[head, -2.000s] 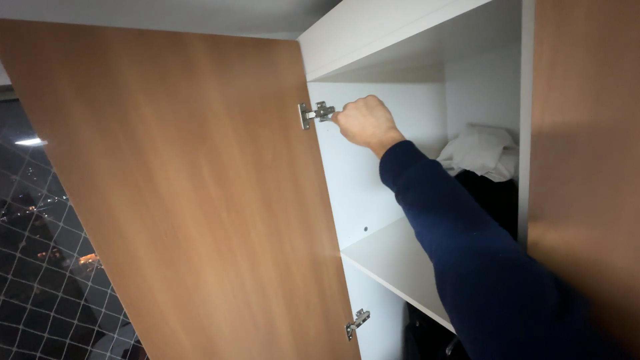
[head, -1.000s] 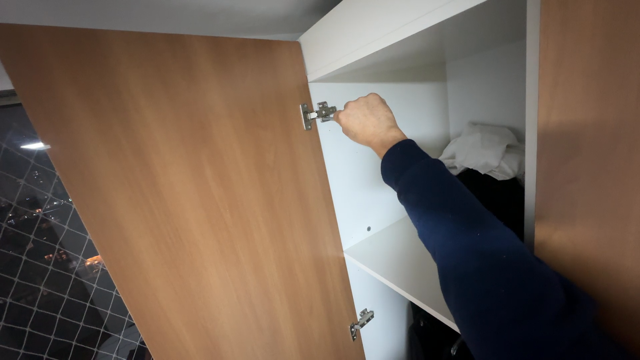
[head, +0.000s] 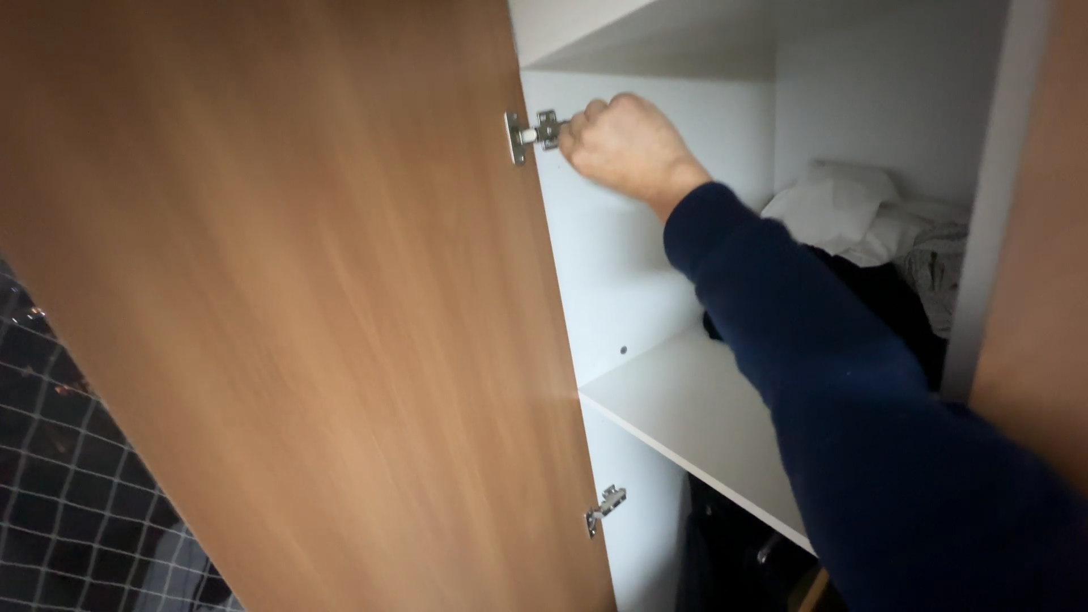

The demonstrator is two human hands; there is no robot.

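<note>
My right hand (head: 629, 149), in a dark blue sleeve, reaches into a white cabinet with its fingers curled at the inner end of the upper metal hinge (head: 534, 134). Whether something thin is held between those fingers is hidden. That hinge joins the swung-out wood-grain door (head: 340, 306) to the white side panel (head: 620, 229). Lower down, a second metal hinge (head: 605, 510) links the same door and panel. My left hand is out of view.
White and grey cloth (head: 841, 204) and dark cloth lie on the white shelf (head: 680, 408) behind my forearm. Another wood-grain panel (head: 1033, 255) stands at the right. White netting (head: 68, 476) covers a dark window at lower left.
The view has moved closer to the upper hinge and cabinet. My right hand stays at that hinge, with its fingers still curled.
</note>
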